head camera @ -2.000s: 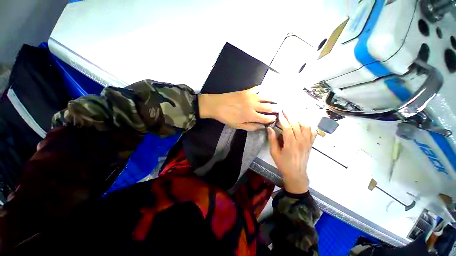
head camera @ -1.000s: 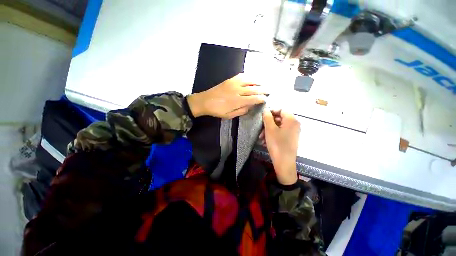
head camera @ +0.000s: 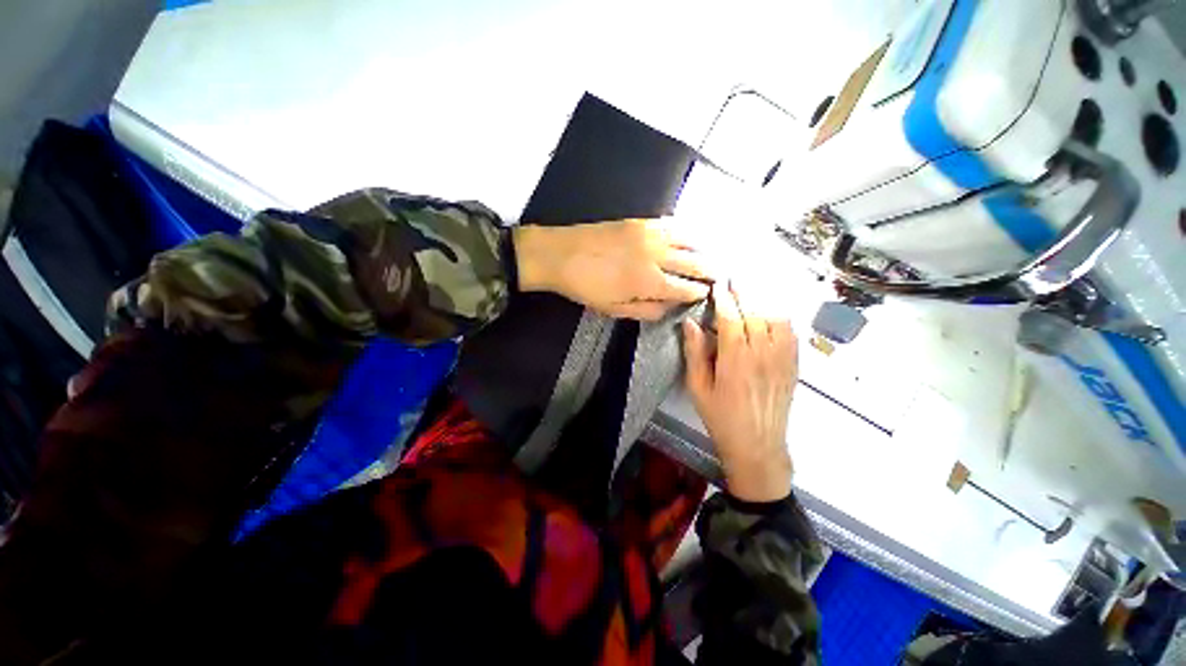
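A dark garment panel (head camera: 601, 163) lies on the white table and hangs over its front edge, with a light-grey strip (head camera: 568, 384) along it. A grey cloth piece (head camera: 646, 371) lies beside the strip. My left hand (head camera: 611, 267) lies across the panel, its fingertips at the cloth's right edge. My right hand (head camera: 744, 384) meets it there, thumb and fingers at the same edge. The hands cover the cloth between the fingertips. The presser foot and needle area (head camera: 819, 234) is just right of and beyond the hands, brightly lit.
The white sewing machine head (head camera: 969, 143) with a blue stripe fills the upper right. A thin metal rod with a tan end (head camera: 1008, 505) lies on the table at right. A tan patch (head camera: 855, 94) is by the head. Dark pieces with a pale strip (head camera: 52, 306) hang at the left.
The view swung away and back. Since the previous frame, my right hand's curled fingers have straightened and lie flatter at the cloth's edge. My left hand stays on the panel.
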